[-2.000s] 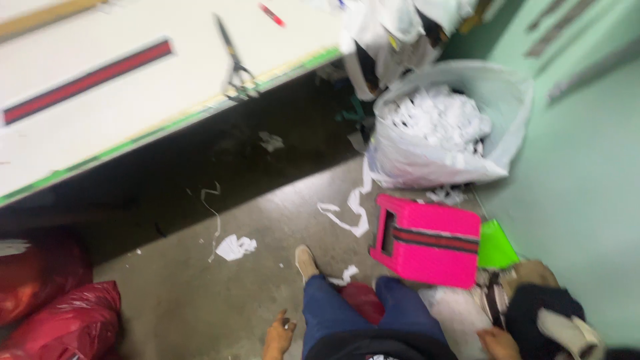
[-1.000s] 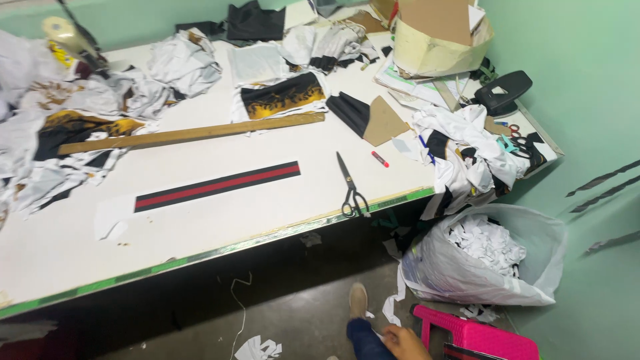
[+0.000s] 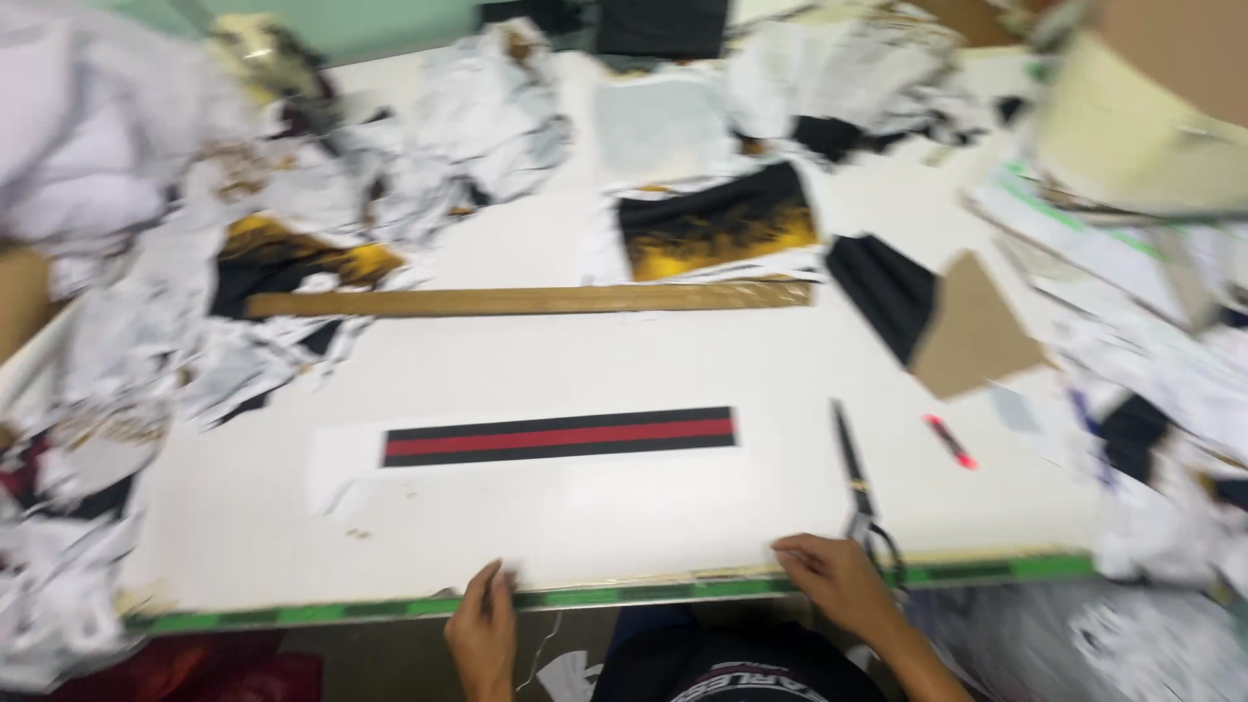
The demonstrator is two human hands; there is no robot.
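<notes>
My left hand [image 3: 483, 619] is at the front edge of the white table, fingers slightly bent, with nothing in it. My right hand [image 3: 829, 575] hovers over the same edge, its fingers curled loosely, empty, just left of the handles of black fabric shears [image 3: 858, 497]. Between and beyond my hands lies a flat black strip with a red centre stripe [image 3: 561, 436]. A small red tool [image 3: 949, 442], too blurred to name, rests right of the shears. Behind the strip lies a long brown flat bar [image 3: 536, 300].
Heaps of white fabric scraps [image 3: 88, 390] cover the left side. Black-and-yellow flame-print fabric [image 3: 721, 229], a black fabric piece [image 3: 885, 292] and a brown card piece [image 3: 975, 336] lie farther back. A cream container [image 3: 1131, 127] stands back right. A bag of scraps [image 3: 1141, 634] is below, at right.
The view has swung up from the floor to the tabletop, and the table is nearer. Both hands are now at the table's front edge; two seconds ago they were over the floor.
</notes>
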